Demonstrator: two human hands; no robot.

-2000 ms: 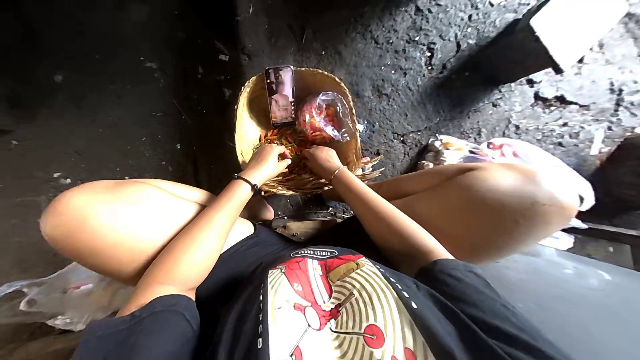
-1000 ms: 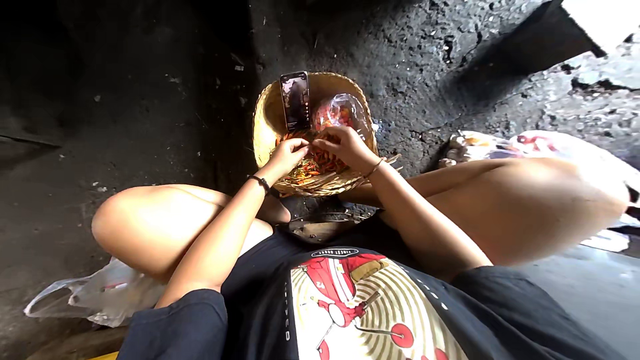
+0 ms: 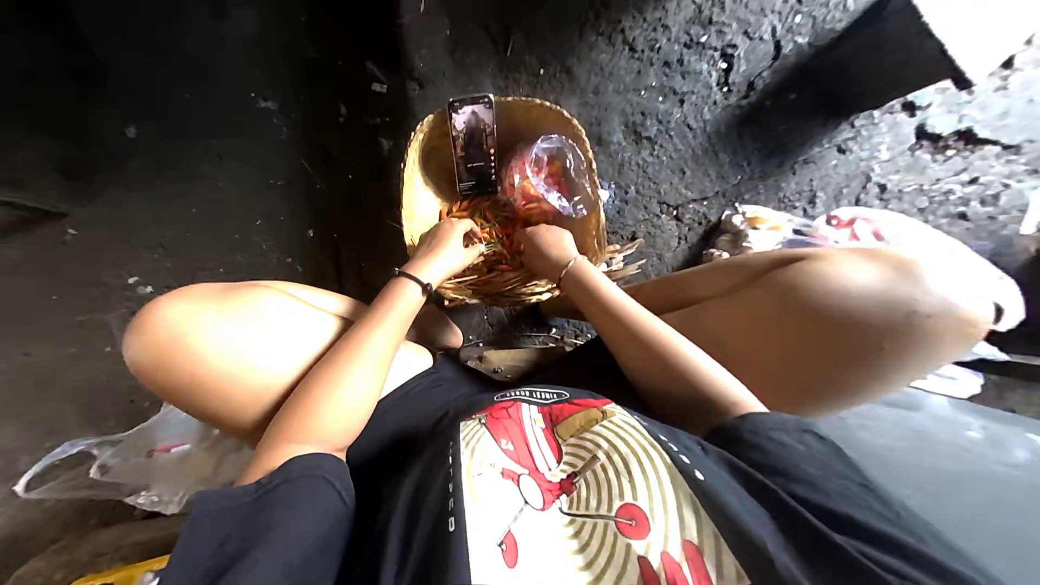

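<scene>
A woven basket (image 3: 421, 175) stands between my legs, holding a heap of red and orange chili peppers (image 3: 500, 258) with some green stems. My left hand (image 3: 449, 248) is over the left of the heap, fingers bent and near a bit of green; whether it pinches a pepper is too small to tell. My right hand (image 3: 548, 250) rests at the right of the heap, its fingertips hidden among the peppers. Above the hands a smartphone (image 3: 474, 146) with a lit screen leans in the basket. Beside it lies a clear plastic bag (image 3: 562, 175) with red contents.
My bent legs flank the basket on the dark, rough floor (image 3: 650, 138). White plastic bags (image 3: 918, 236) lie beyond my right knee, and a clear plastic bag (image 3: 175, 459) lies by my left thigh. A pale block (image 3: 975, 32) stands at the upper right.
My right hand has gone down from beside the clear bag to the peppers, and my hands are farther apart than one second ago.
</scene>
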